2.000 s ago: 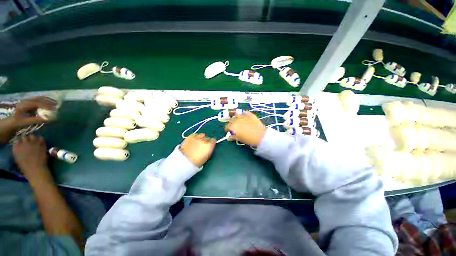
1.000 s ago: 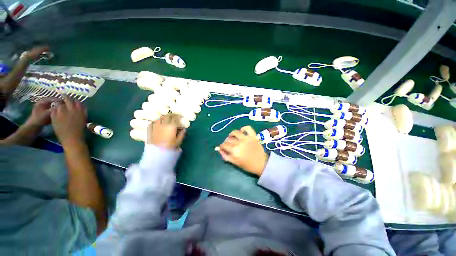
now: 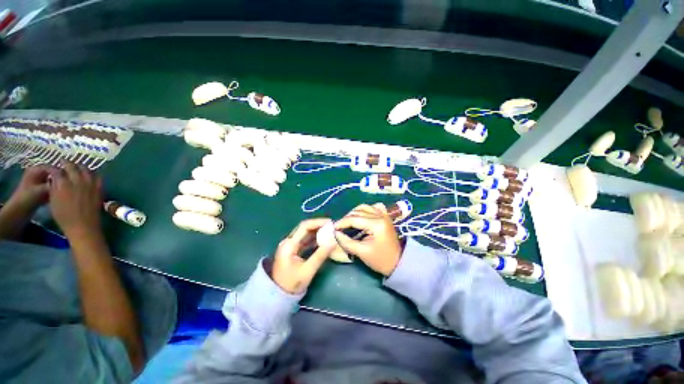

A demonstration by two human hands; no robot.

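My left hand [image 3: 294,259] holds a cream oval piece [image 3: 327,237] upright between thumb and fingers, above the green worktop. My right hand [image 3: 373,238] pinches at the top of this piece; its fingertips touch it and what they pinch is too small to tell. A striped piece [image 3: 398,211] lies partly hidden behind my right hand. Two more striped pieces [image 3: 382,184] with looped cords lie beyond my hands. Loose rows of cream oval pieces [image 3: 201,205] lie to the left.
Striped pieces [image 3: 493,227] are stacked at right, beside a white sheet [image 3: 564,279] with cream pieces. A pale rail [image 3: 330,151] borders the green belt [image 3: 330,82], which carries joined pairs. A grey post [image 3: 600,90] slants at right. Another person's hands [image 3: 69,196] work at left.
My left hand has moved from the cream rows back to the centre with a cream piece in it. My right hand now meets it there. The camera view has shifted slightly.
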